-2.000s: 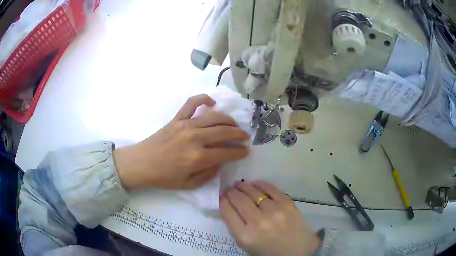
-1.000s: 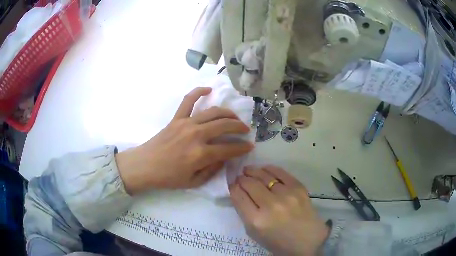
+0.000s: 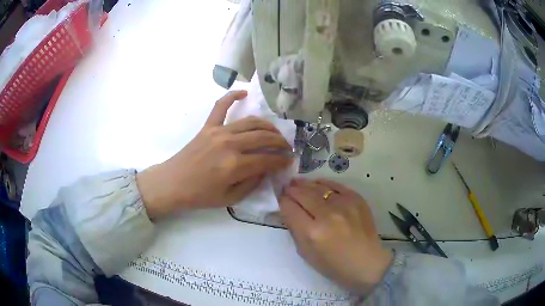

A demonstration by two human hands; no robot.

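Note:
A soft white fabric piece (image 3: 258,202) lies on the table with its right edge beside the presser foot (image 3: 303,134) of the cream sewing machine (image 3: 293,54). My left hand (image 3: 230,161) lies flat over the piece, its fingertips close to the needle area, and hides much of it. My right hand (image 3: 328,227), with a ring on one finger, rests at the piece's lower right edge, its fingers together. Its fingertips seem to be on the fabric edge. The needle tip cannot be made out.
Black thread snips (image 3: 417,230) lie right of my right hand. Blue-handled snips (image 3: 443,148) and a yellow-handled awl (image 3: 478,209) lie farther right. A tan bobbin (image 3: 349,142) stands beside the presser foot. A red basket (image 3: 45,66) is at upper left; paper slips (image 3: 457,98) are on the machine.
My right hand has moved up, closer to the presser foot. The fabric's lower edge has moved up with the hands, uncovering a dark curved seam line on the table. The view has shifted slightly.

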